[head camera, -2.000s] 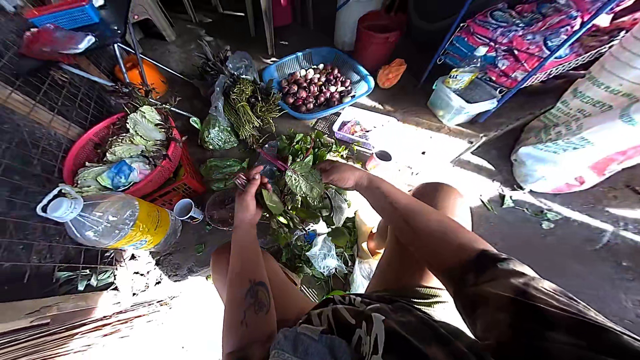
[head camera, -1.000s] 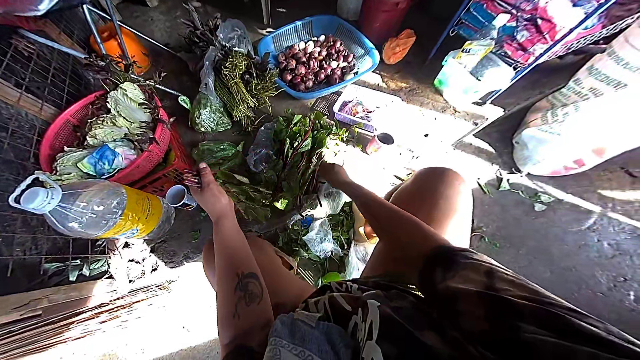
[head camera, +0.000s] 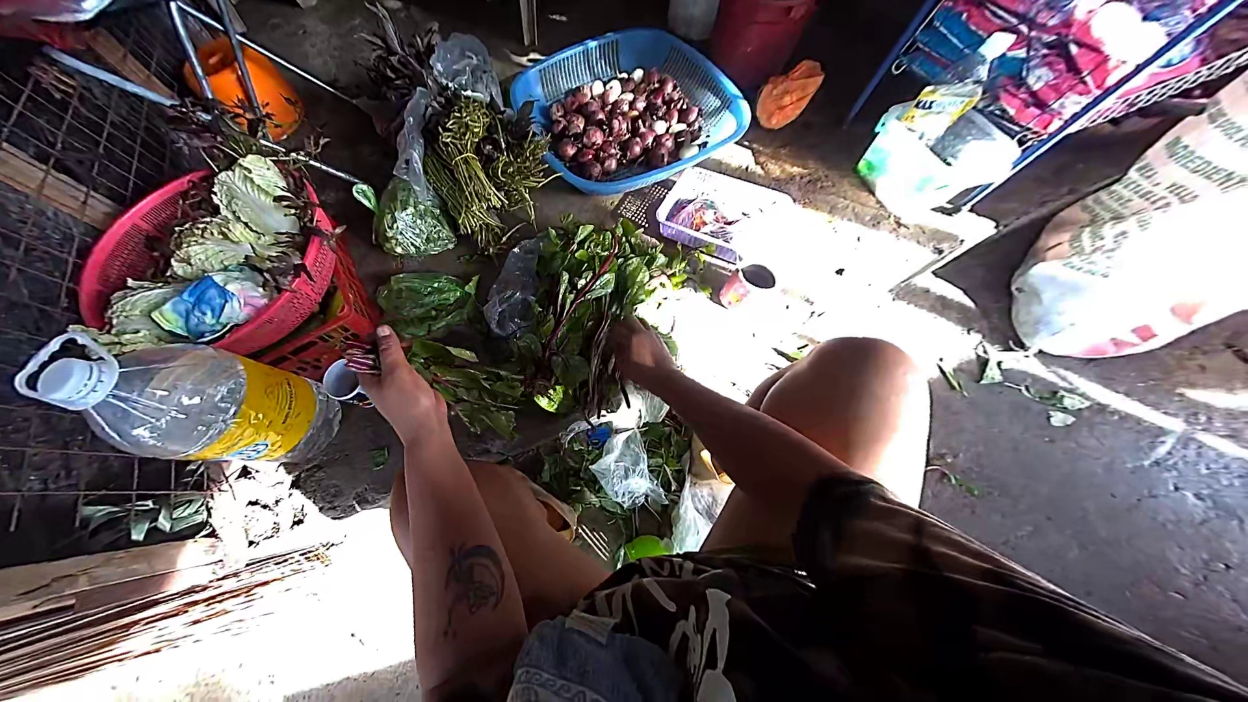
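Note:
My left hand (head camera: 405, 395) is closed around the stem ends of a small leafy bunch (head camera: 468, 385), whose leaves point right. With my right hand (head camera: 639, 353) I grip the stems of a bigger bunch of leafy greens with dark red stems (head camera: 585, 292), in front of my knees. Its fingers are partly hidden by stems. A clear plastic bag (head camera: 514, 288) lies between the two bunches, and a bag of greens (head camera: 426, 302) is just above the left one. Between my legs are more leaves and a crumpled clear bag (head camera: 627, 468).
A blue basket of red onions (head camera: 726, 107) stands ahead, near a shallow tray (head camera: 692, 237) and a cup (head camera: 749, 285). At left are a red basket of cabbage (head camera: 97, 268), a large plastic bottle (head camera: 210, 405) and a mug (head camera: 343, 380). A woven sack (head camera: 1121, 263) stands right.
My left hand was spread and empty one second ago; now it holds the small bunch. Two seconds ago both hands were close together at the greens. The view has shifted.

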